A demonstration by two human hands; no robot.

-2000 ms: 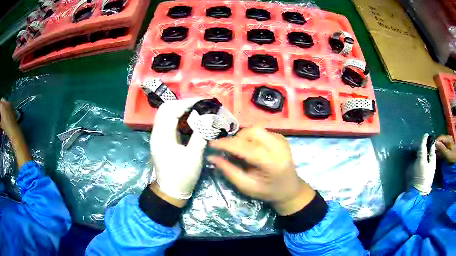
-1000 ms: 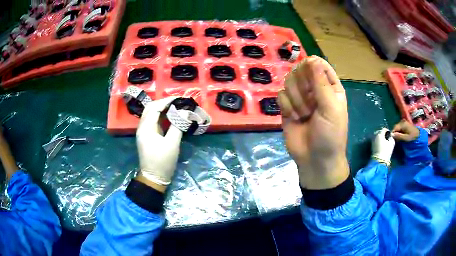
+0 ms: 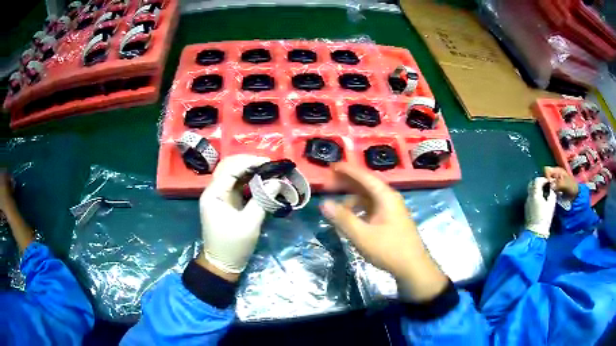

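Observation:
My left hand, in a white glove, holds a banded watch in front of the foam tray's near edge. Its pale perforated strap is curled in a loop below the black body. My right hand, bare and slightly blurred, is just right of the watch with fingers apart, not touching it. The pink-red foam tray holds rows of black watch bodies. Banded watches stand in its right column and near-left pocket.
Stacked foam trays with banded watches stand at upper left. Clear film covers part of the bench, with loose strap pieces on it. A cardboard sheet lies behind right. Neighbouring workers' blue sleeves show on both sides; another tray is at right.
My right hand was raised as a fist over the tray's right side; it has come down beside the watch and opened. My left hand still holds the banded watch. The view has shifted slightly.

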